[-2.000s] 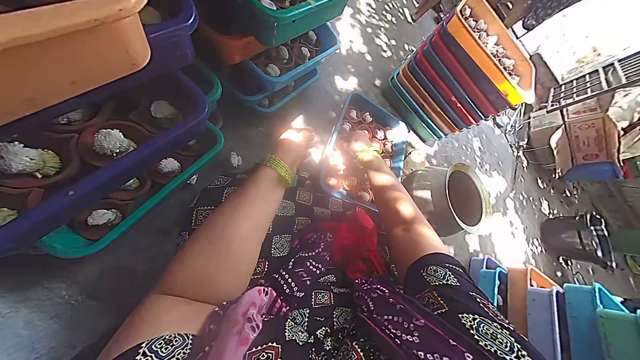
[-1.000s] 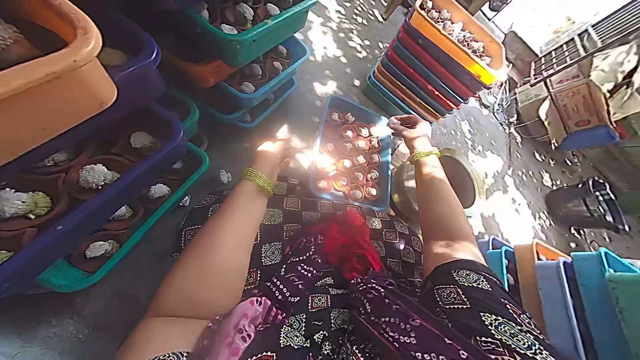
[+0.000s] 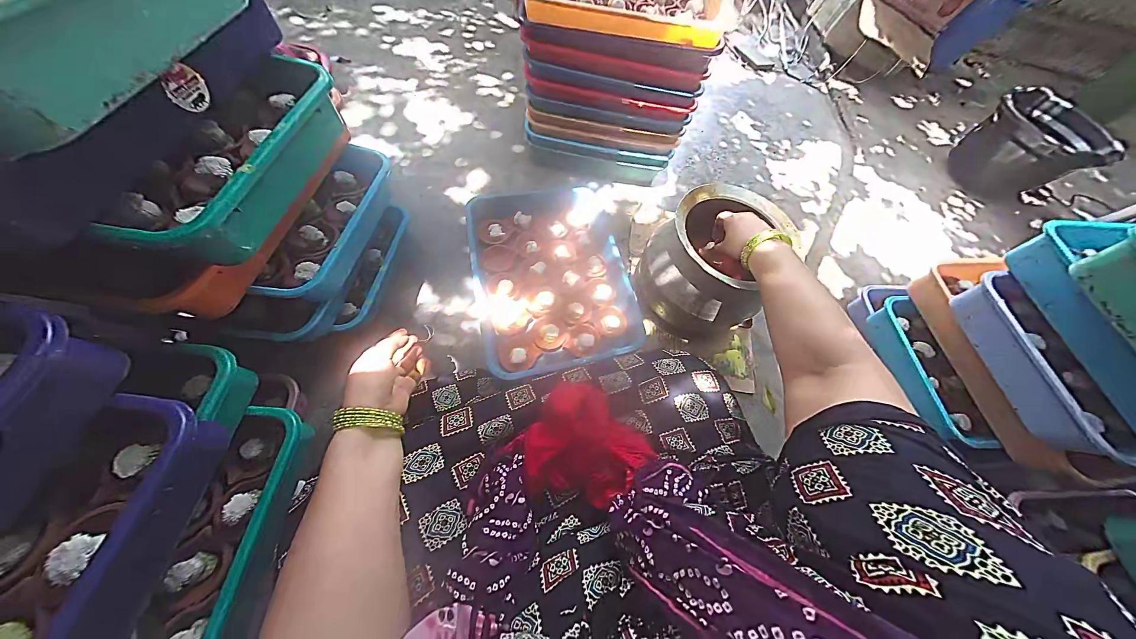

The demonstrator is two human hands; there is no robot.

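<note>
A shallow blue plastic tray (image 3: 476,266) lies on the ground before me, holding several small clay cups (image 3: 550,335) with white tufts in them. To its right stands a round metal pot (image 3: 674,275) with a wide mouth. My right hand (image 3: 732,235) reaches into the pot's mouth; its fingertips are partly hidden, so what it holds cannot be told. Palm up and fingers loosely curled, my left hand (image 3: 388,368) rests to the left of the tray's near corner, with no object visible in it. Green bangles circle both wrists.
Stacked trays with white-topped contents stand at the left, including a green tray (image 3: 240,200) and a purple one (image 3: 133,524). A tall stack of colored trays (image 3: 621,80) rises beyond the blue tray. More trays (image 3: 941,390) and a black bucket (image 3: 1029,146) are at the right.
My right hand has moved from the tray's right edge into the pot. My left hand has left the tray's left side and come nearer to me. The view has shifted noticeably.
</note>
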